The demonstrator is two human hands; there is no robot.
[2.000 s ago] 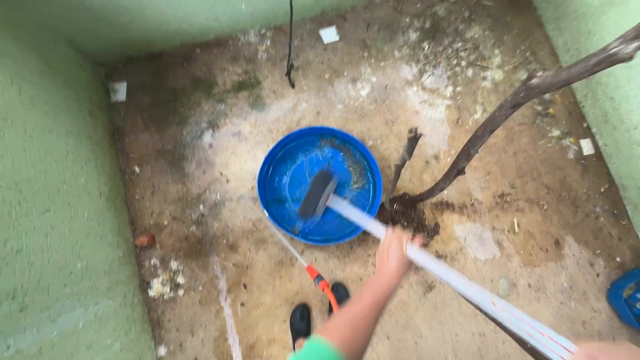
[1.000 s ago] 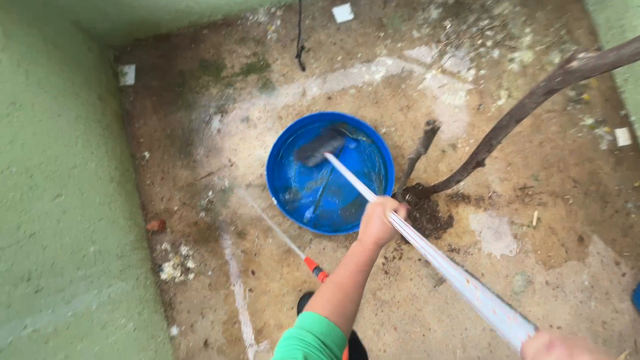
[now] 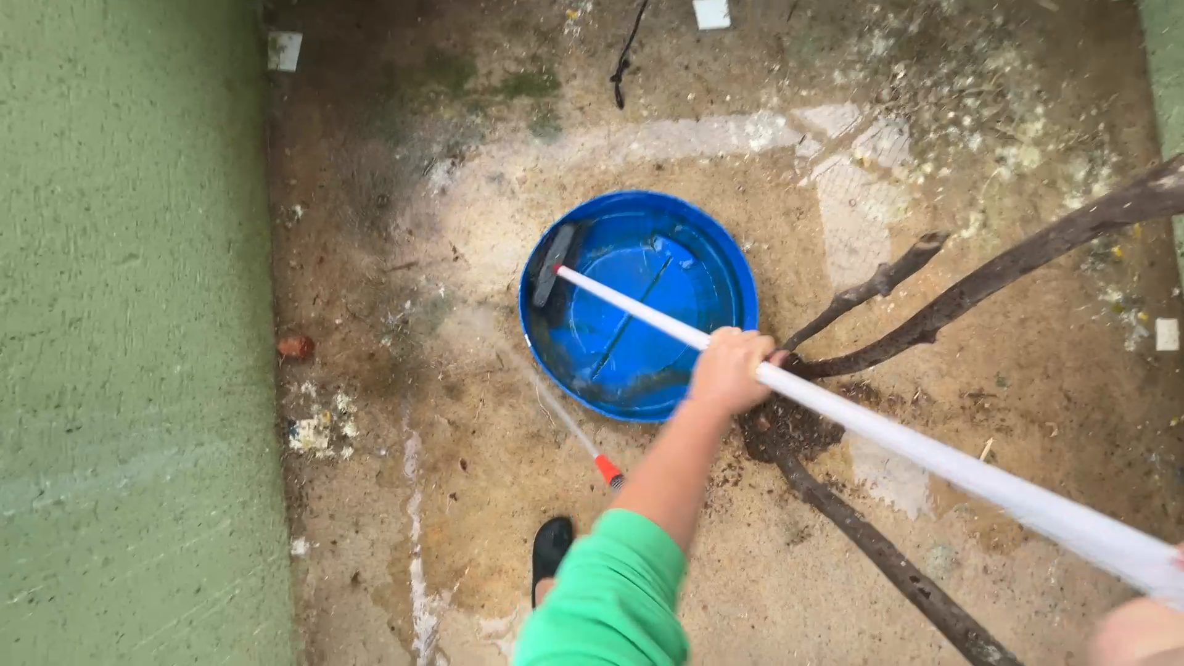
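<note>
My left hand (image 3: 733,372) grips the white pole (image 3: 879,427) of a broom partway along it, over the right rim of a round blue plastic tub (image 3: 647,305). The broom's dark head (image 3: 553,265) rests inside the tub against its left wall, its bristles not clearly seen. Shallow dirty water appears to lie in the tub. At the right edge my right hand (image 3: 1142,629) is blurred and partly cut off, at the upper end of the pole. Below the tub lies a hose nozzle with an orange-red tip (image 3: 607,468), spraying water up and left across the floor.
Bare branches (image 3: 934,314) stand right of the tub, with dark debris (image 3: 795,427) at their base. A green wall (image 3: 129,333) runs along the left. A dark cord (image 3: 621,79), white tiles or scraps (image 3: 712,13) and a reddish lump (image 3: 296,348) are on the stained concrete floor.
The broom head has moved from the tub's upper part to its left wall. Both hands still hold the pole. The view has shifted closer to the tub.
</note>
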